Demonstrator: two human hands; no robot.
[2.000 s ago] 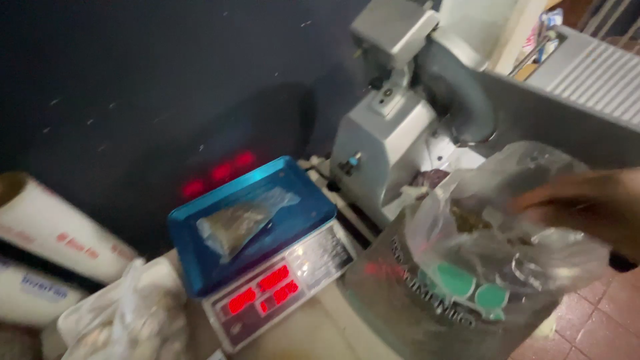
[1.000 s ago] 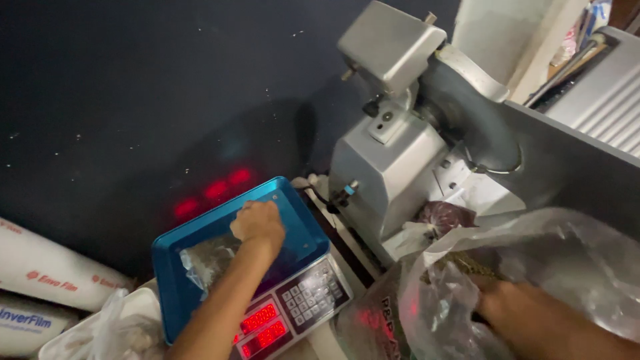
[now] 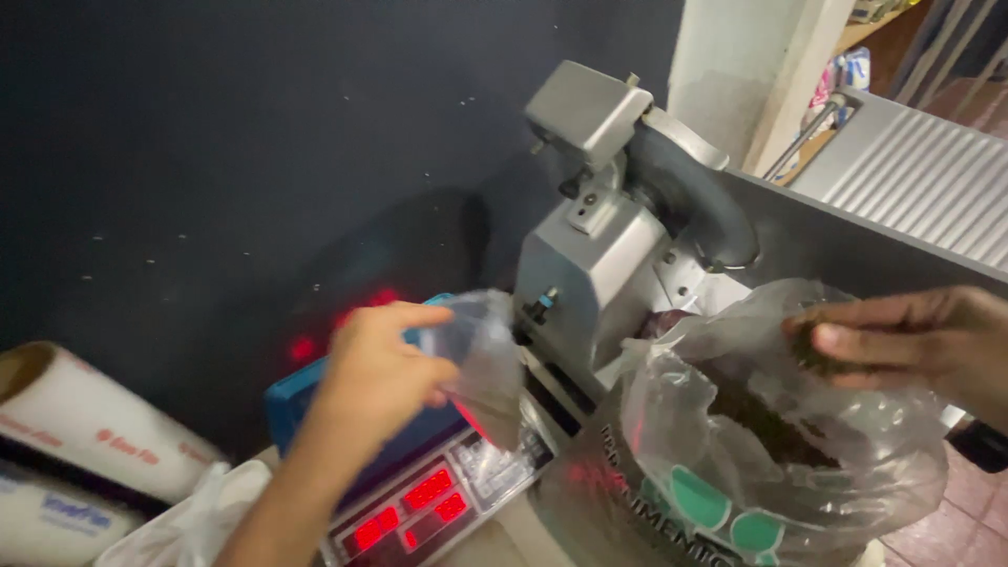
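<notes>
My left hand (image 3: 390,354) grips the top of a small clear plastic bag (image 3: 484,378) with some dark contents at its bottom, held above the front right of a digital scale (image 3: 441,504) with a blue tray (image 3: 295,394). Between the fingertips of my right hand (image 3: 890,335) is a pinch of brownish-green dried herb (image 3: 815,346), over the mouth of a large clear plastic sack (image 3: 890,472). More of the dark dried herb (image 3: 772,425) lies inside that sack, which bears green printing.
Behind the sack stands a metal slicing machine (image 3: 598,260) with a ribbed plate (image 3: 921,181) to the right. Rolls of film (image 3: 102,425) lie at the left, beside a white container (image 3: 252,480) holding a plastic bag. A dark wall (image 3: 236,157) rises behind the scale.
The small bag, earlier lying on the blue tray, is now lifted in my left hand. My right hand has come up out of the large sack with herb in its fingers.
</notes>
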